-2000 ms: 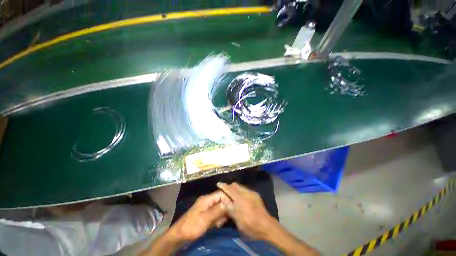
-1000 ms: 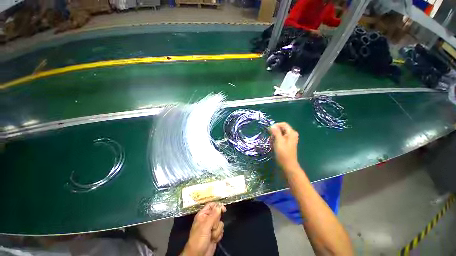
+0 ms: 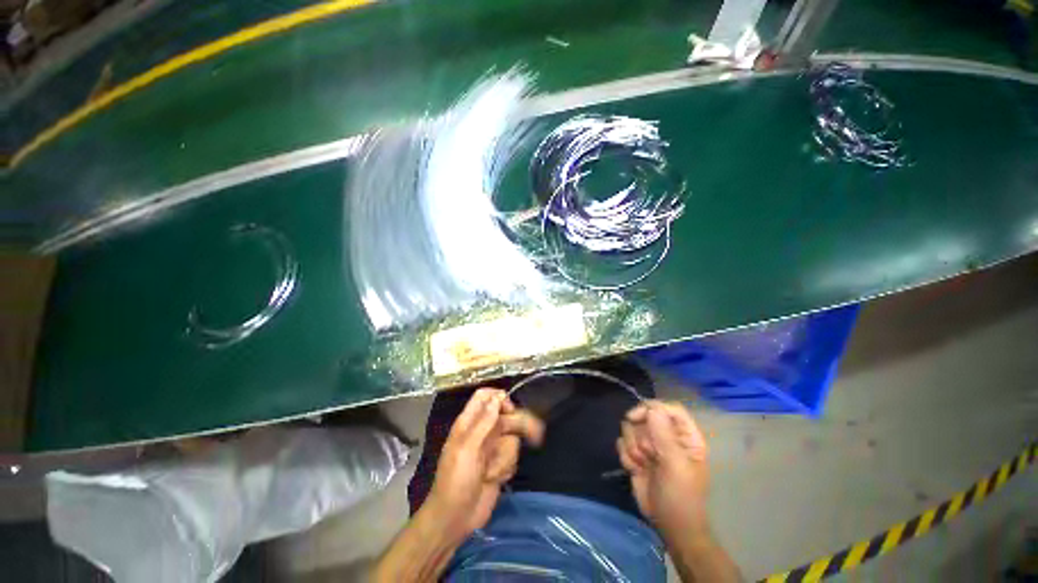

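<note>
A thin pale strand (image 3: 578, 372) arcs between my two hands over my lap, just below the bench edge. My left hand (image 3: 484, 446) pinches its left end. My right hand (image 3: 664, 450) pinches its right end. A fanned pile of clear tubes (image 3: 450, 211) lies at the middle of the green bench. A coil of dark-and-silver strips (image 3: 603, 188) lies just right of it, with one strip looping out below. A cream-yellow block (image 3: 508, 341) under wrinkled clear film lies at the bench edge in front of me.
A small crescent of strands (image 3: 279, 294) lies at the left of the bench. A looser dark coil (image 3: 851, 117) lies at far right. A blue crate (image 3: 757, 362) stands below the bench edge. A whitish plastic bag (image 3: 228, 490) is at lower left. Black-yellow tape (image 3: 911, 524) crosses the floor.
My right hand has come back from the dark coil to my lap. A strand now spans both hands. The view has tilted down.
</note>
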